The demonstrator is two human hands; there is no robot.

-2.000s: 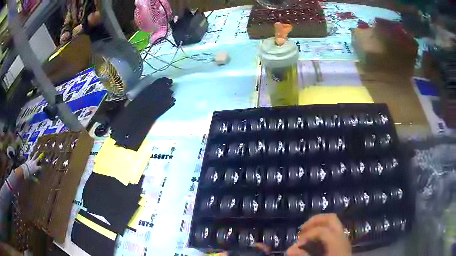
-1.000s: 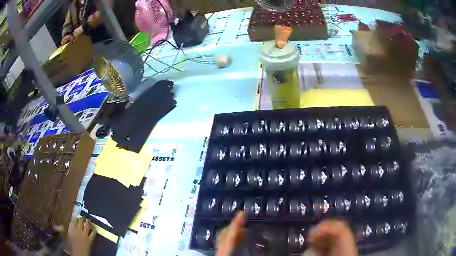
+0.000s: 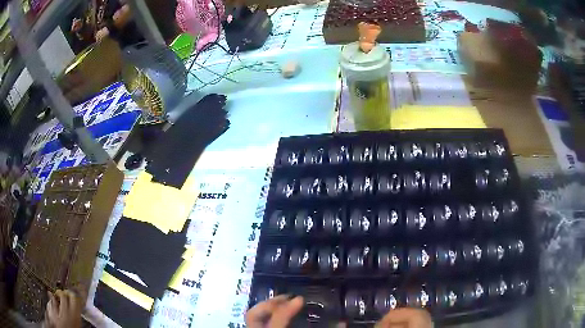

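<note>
The black divided tray (image 3: pixel 392 274) lies in front of me, with rows of glossy round black parts standing on edge. The second row from the back has an empty slot right of its middle. My left hand (image 3: pixel 276 312) is at the tray's front left, cut off by the lower edge. Its fingertips are at a round black part (image 3: pixel 314 311) that shows its ring-like face and seems held over the front row. My right hand (image 3: pixel 404 318) is at the front edge to the right, mostly out of the picture; its fingertips and any hold are unclear.
Black sheets (image 3: pixel 146 248) and yellow sheets (image 3: pixel 154 204) lie left of the tray. A brown partition box (image 3: pixel 101 221) stands farther left, with another person's hand (image 3: pixel 64 310) at it. A lidded cup (image 3: pixel 369 96) stands behind the tray; crinkled clear plastic (image 3: pixel 561 237) lies right.
My hands have shifted down towards the lower edge, the left also to the left, and more of the front row shows. The other person's hand has moved left onto the brown box.
</note>
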